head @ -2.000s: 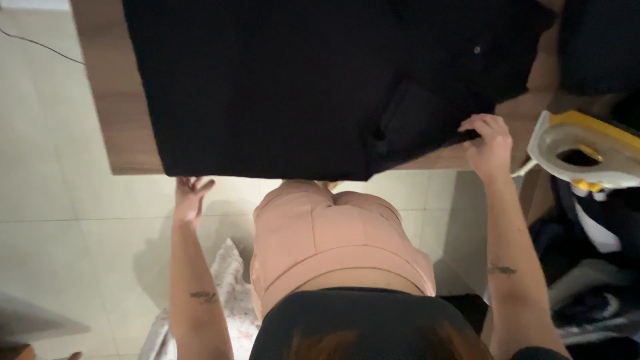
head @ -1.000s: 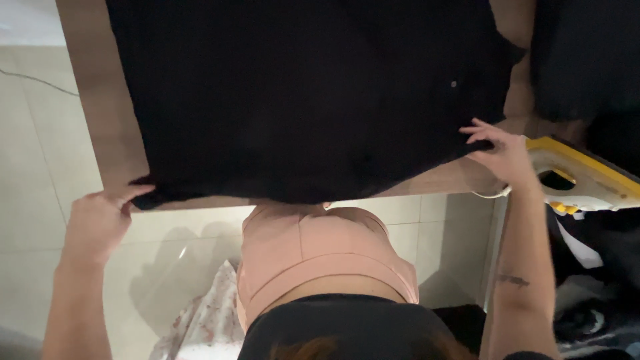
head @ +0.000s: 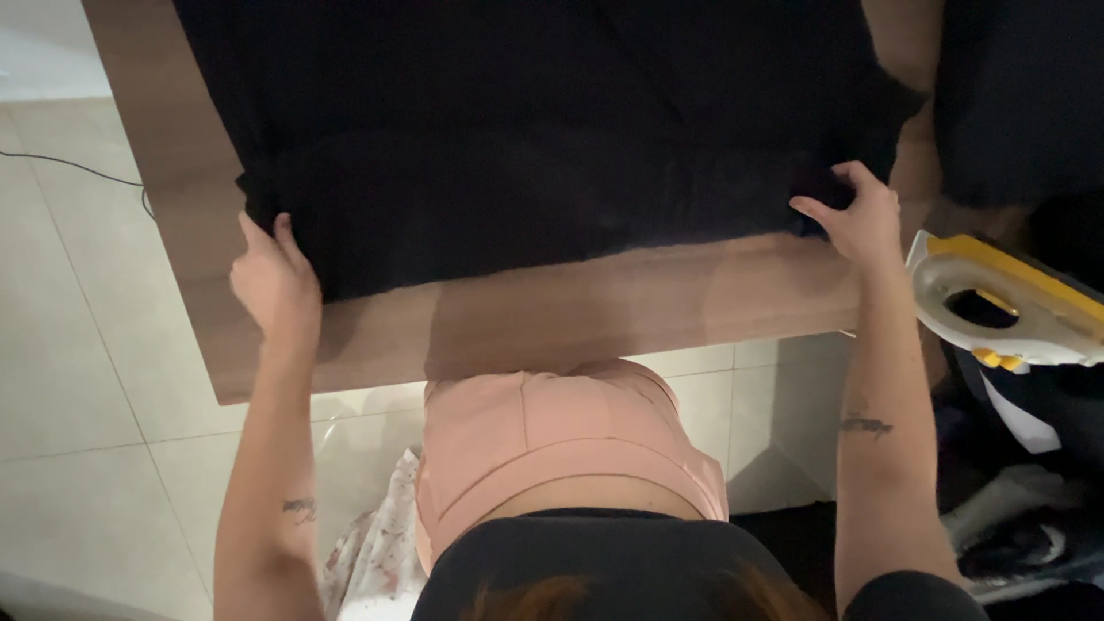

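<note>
A large black cloth garment [head: 535,147] lies across a wooden tabletop [head: 552,302], its near edge folded back over itself. At the left end of the fold, my left hand [head: 280,267] has its fingers on the cloth, the fingertips partly sunk in the dark fabric. My right hand [head: 854,211] pinches the right end of the fold between thumb and fingers. The layers of the cloth are hard to tell apart because it is so dark.
A white and yellow clothes iron [head: 1009,302] lies at the right by the table. Beyond it are more dark cloth [head: 1022,103] and piled fabrics [head: 1018,517]. A thin black cable [head: 69,159] runs at the left. Patterned white cloth [head: 375,539] hangs low beside my legs.
Both hands have moved forward over the table with the garment's near edge. That edge hung at the table's front edge before; now it is folded back and bare wood shows in front.
</note>
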